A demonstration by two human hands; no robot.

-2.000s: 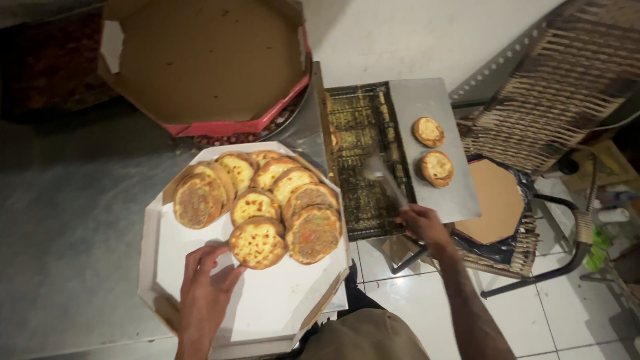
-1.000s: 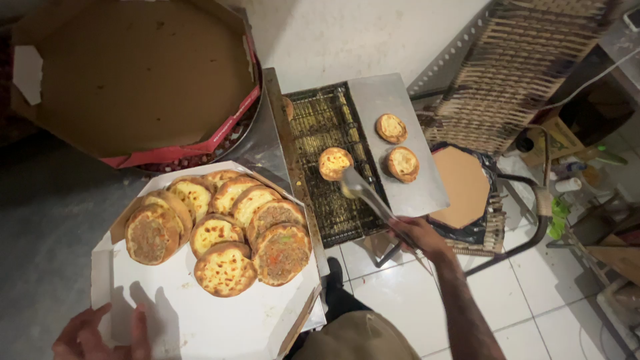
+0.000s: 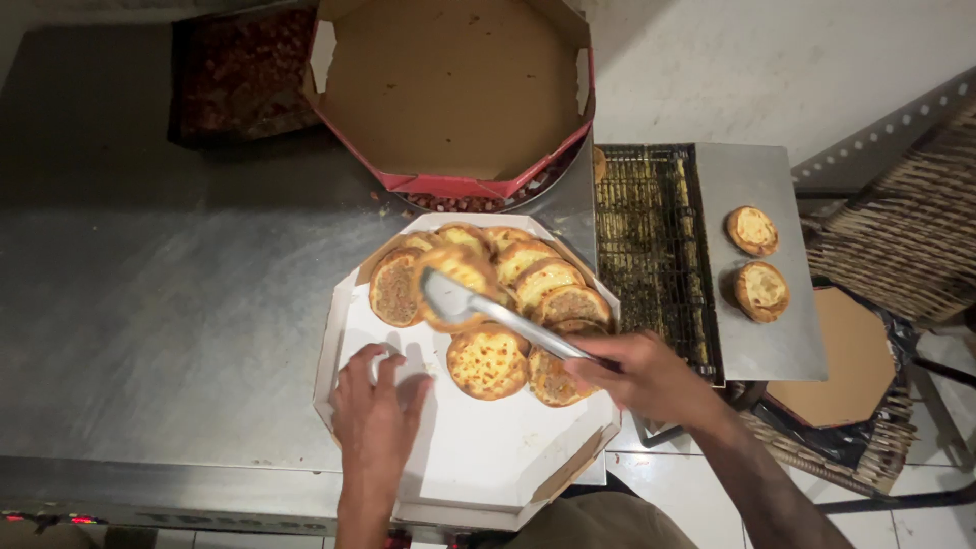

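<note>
Metal tongs [image 3: 526, 328] are in my right hand [image 3: 648, 374], their broad end gripping a small round cheese-topped flatbread [image 3: 457, 263] above the others. Beneath lies an octagonal white cardboard box [image 3: 457, 457], its upper half filled with several small flatbreads, some topped with cheese, some with minced meat. A browned cheese flatbread [image 3: 488, 362] lies nearest the box's bare part. My left hand [image 3: 377, 404] hovers over the box's left side, fingers apart and holding nothing. Two more flatbreads, an upper one [image 3: 753, 230] and a lower one [image 3: 762, 292], sit on a metal shelf [image 3: 762, 351].
An open cardboard pizza box [image 3: 450, 91] stands over a round pan of diced meat [image 3: 457, 203], beside a dark tray [image 3: 244, 76]. A wire conveyor [image 3: 648, 252] adjoins the steel counter [image 3: 183, 328]. A woven chair [image 3: 915, 198] at right bears an octagonal cardboard [image 3: 846, 358].
My right hand has brought the tongs from the wire conveyor to above the box, with a flatbread in them. A flatbread that lay on the conveyor no longer shows there. My left hand is further over the box.
</note>
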